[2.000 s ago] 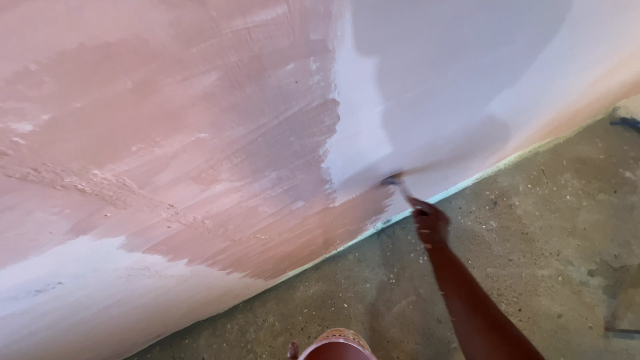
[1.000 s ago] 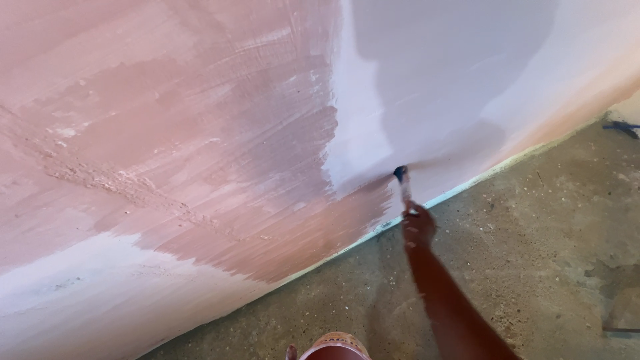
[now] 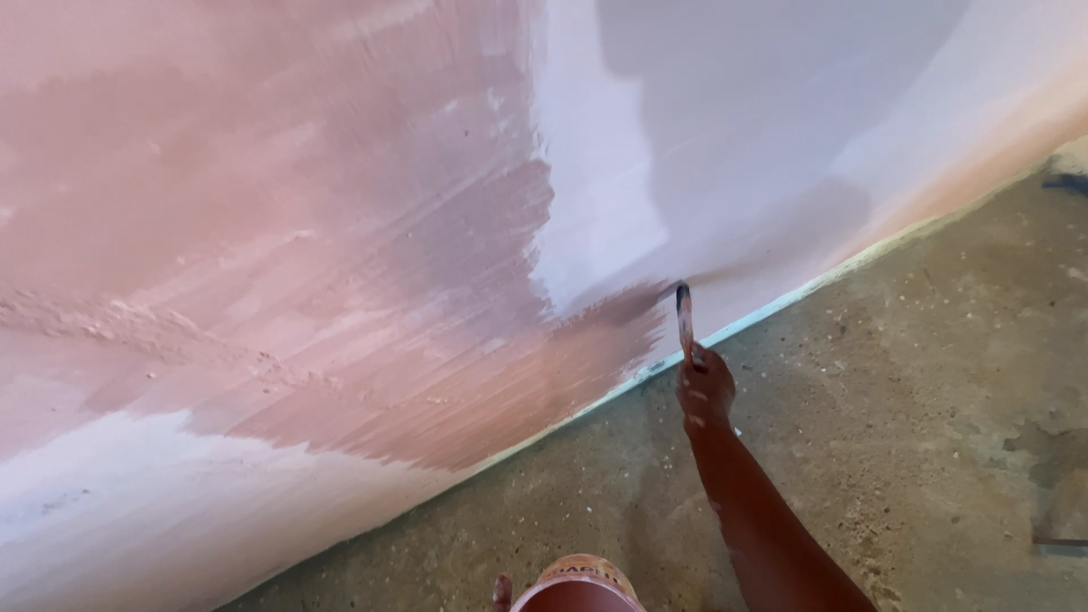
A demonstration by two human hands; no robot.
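My right hand [image 3: 706, 387] is closed around the handle of a paintbrush [image 3: 685, 319], its dark bristles against the lower part of the wall [image 3: 739, 289]. The brush tip is at the right edge of a darker pink painted area, beside pale lilac-white wall. At the bottom edge, a paint bucket [image 3: 586, 571] with writing on its side shows a pink inside. Only a fingertip of my left hand [image 3: 502, 590] shows, at the bucket's left side; the rest lies out of view, so its hold cannot be made out.
The wall meets a rough, speckled concrete floor [image 3: 850, 408] along a pale green-white edge [image 3: 765, 312]. A dark blue object [image 3: 1066, 183] lies by the wall at the far right. A thin dark strip [image 3: 1058, 541] is low at the right edge.
The darker pink paint reaches further right along the lower wall, near the brush. My right hand still holds the brush. The bucket remains at the bottom edge.
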